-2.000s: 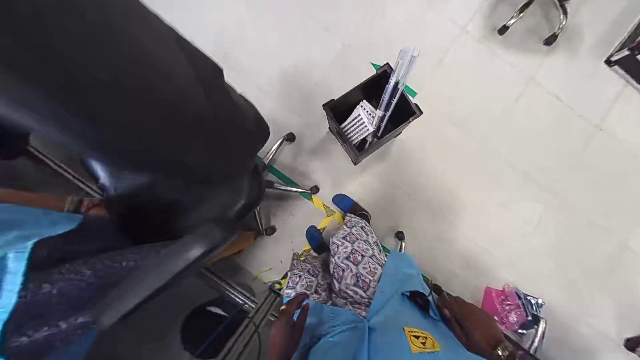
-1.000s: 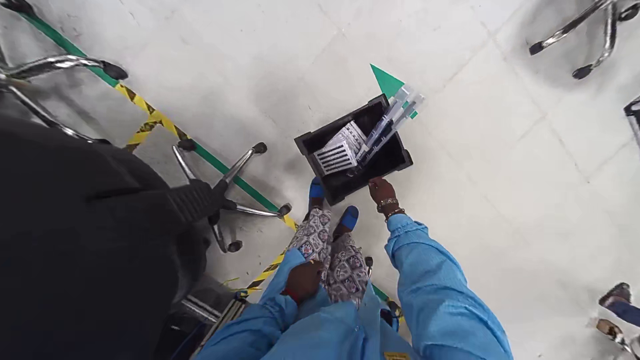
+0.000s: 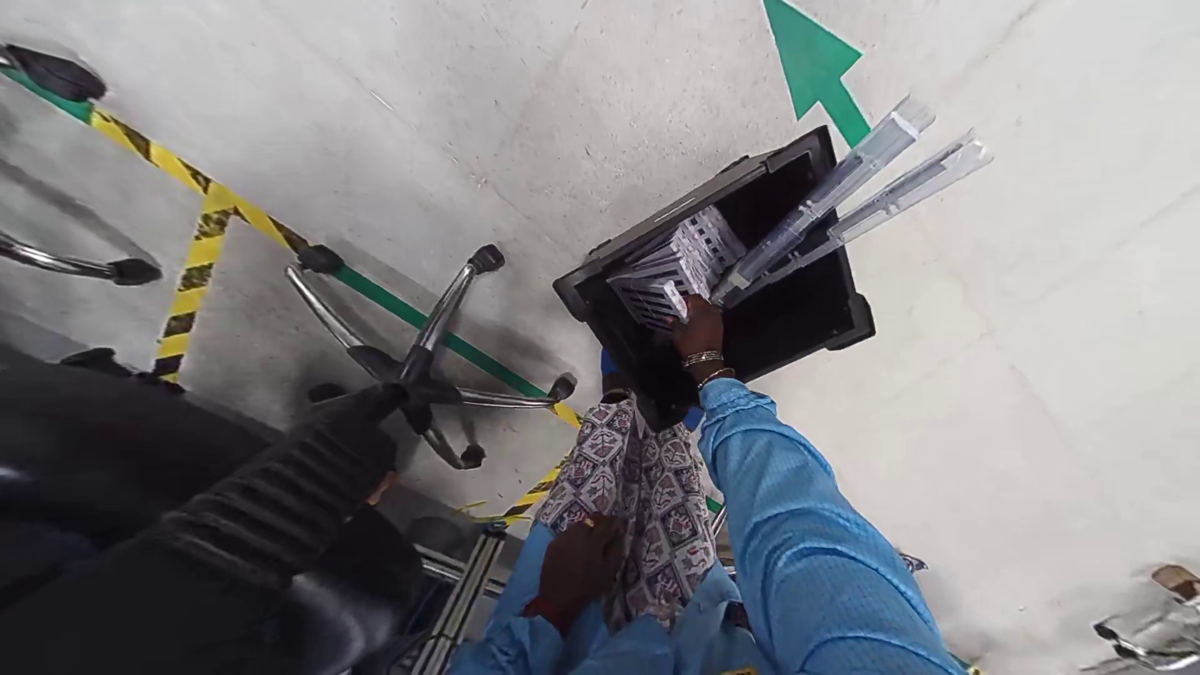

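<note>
A black plastic bin (image 3: 797, 319) stands on the floor by my feet. Inside it at the left lie white slotted plastic trays (image 3: 670, 262). Two long clear plastic tubes (image 3: 844, 192) lean out over its far right corner. My right hand (image 3: 701, 333) reaches into the bin at the near end of the trays, its fingers against a small white piece; whether they grip it is hidden. My left hand (image 3: 583, 561) rests over my patterned trousers (image 3: 661, 506), and its fingers are partly out of sight.
A swivel chair's base (image 3: 412, 375) on castors stands left of the bin, with a large black chair (image 3: 141, 525) nearer at lower left. Yellow-black and green tape (image 3: 187, 173) runs across the floor. A green arrow (image 3: 816, 61) lies beyond the bin. Chair legs (image 3: 1144, 647) show at lower right.
My right hand has moved from beside my body to the bin's near edge, then inside to the trays. The bin appears closer and turned in view. The view has shifted strongly.
</note>
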